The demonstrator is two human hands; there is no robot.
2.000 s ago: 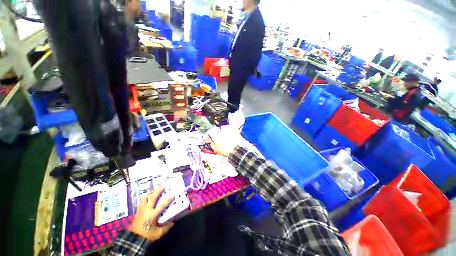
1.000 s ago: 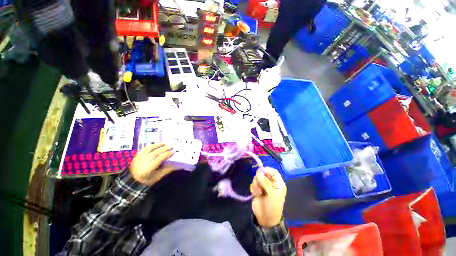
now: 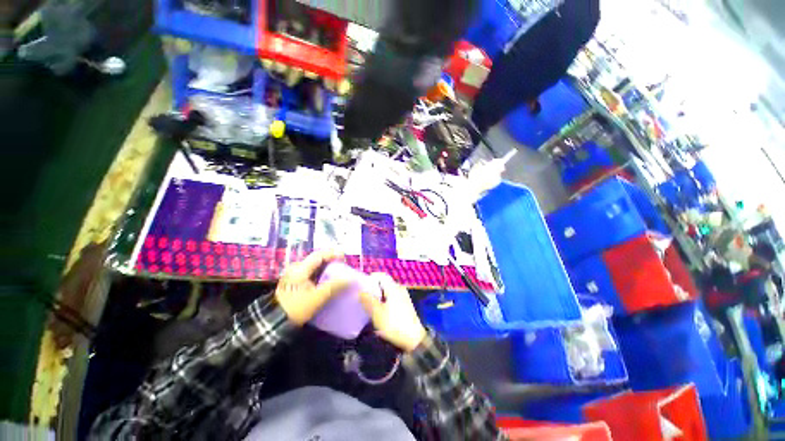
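Note:
A lilac power strip [image 3: 342, 303] is held between my two hands over my lap, just in front of the bench edge. A smooth lilac face shows, with no slots that I can make out. My left hand [image 3: 308, 288] grips its left side. My right hand [image 3: 394, 315] is on its right side. A lilac power cord [image 3: 383, 377] hangs below the power strip in a loop, with what looks like its plug [image 3: 351, 360] near the lap. The far side of the power strip is hidden.
Papers and purple printed sheets [image 3: 185, 211] cover the bench. Red and black test leads [image 3: 415, 200] lie on it, with a dark stick [image 3: 469, 280] at the right edge. A blue bin [image 3: 527, 258] stands right, red bins [image 3: 641, 413] lower right. A dark shape hangs over the bench's back.
The power strip has moved off the bench edge to over my lap. My right hand has let go of the cord and moved left onto the power strip. The view has shifted.

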